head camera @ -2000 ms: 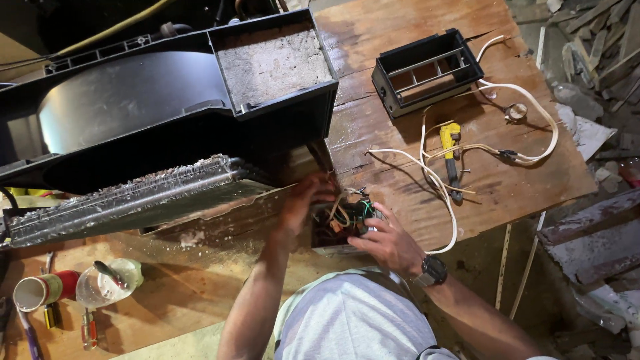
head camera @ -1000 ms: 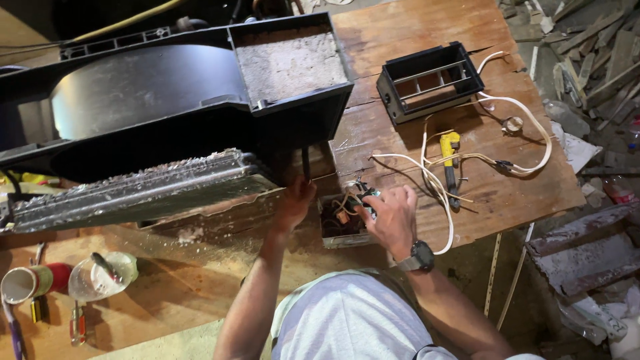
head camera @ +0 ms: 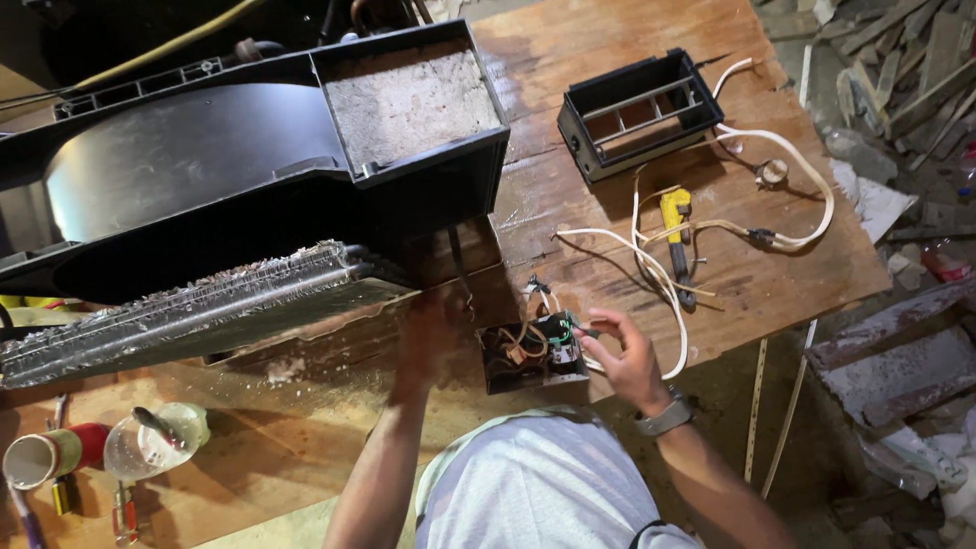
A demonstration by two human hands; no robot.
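Note:
A small open electrical box (head camera: 534, 377) with brown, green and white wires lies at the near edge of the plywood, in front of my body. My right hand (head camera: 625, 358) is at its right side, thumb and fingertips closed on a small dark piece beside the green wires. Left of the box, my left hand (head camera: 431, 328) is blurred and shaded, near the end of the finned coil (head camera: 183, 305); its fingers cannot be made out. Above stands a large black plastic housing (head camera: 427, 168) with a foam-like block (head camera: 412, 99) in one compartment.
To the right lie a black rectangular frame (head camera: 640, 156), a yellow-headed tool (head camera: 675, 213) and white cable (head camera: 823, 191). A cup (head camera: 34, 461), a plastic bowl with a brush or similar tool (head camera: 179, 450) and screwdrivers (head camera: 124, 518) are at the lower left. Debris lies beyond the right edge.
My left hand was over the wires two seconds ago and is now left of the box, off it. My right hand has drawn back to the box's right side.

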